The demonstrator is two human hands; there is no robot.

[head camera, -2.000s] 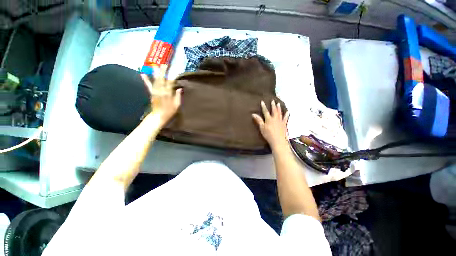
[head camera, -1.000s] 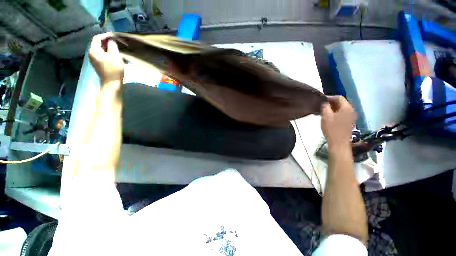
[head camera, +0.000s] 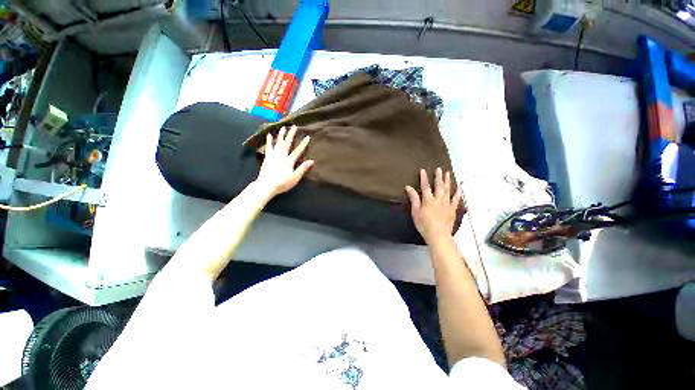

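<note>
A brown cloth piece [head camera: 366, 145] lies over the right part of the long black padded form [head camera: 202, 148], with folds toward its upper left. Plaid cloth [head camera: 408, 78] shows behind the brown cloth. My left hand [head camera: 282, 164] lies flat with fingers spread on the brown cloth's left edge. My right hand [head camera: 436, 206] lies with fingers spread on its lower right corner, near the form's right end. Neither hand grips anything visible.
The steam iron [head camera: 526, 228] rests on the off-white cloth [head camera: 507, 187] at the right, its hoses trailing right. A blue box [head camera: 289, 65] lies behind the form. A black fan [head camera: 68, 346] is at lower left. Dark patterned garments [head camera: 545, 335] hang below the table edge.
One second ago both hands held the brown cloth stretched in the air above the form. Now it lies on the form, lower, and both hands are flat on it.
</note>
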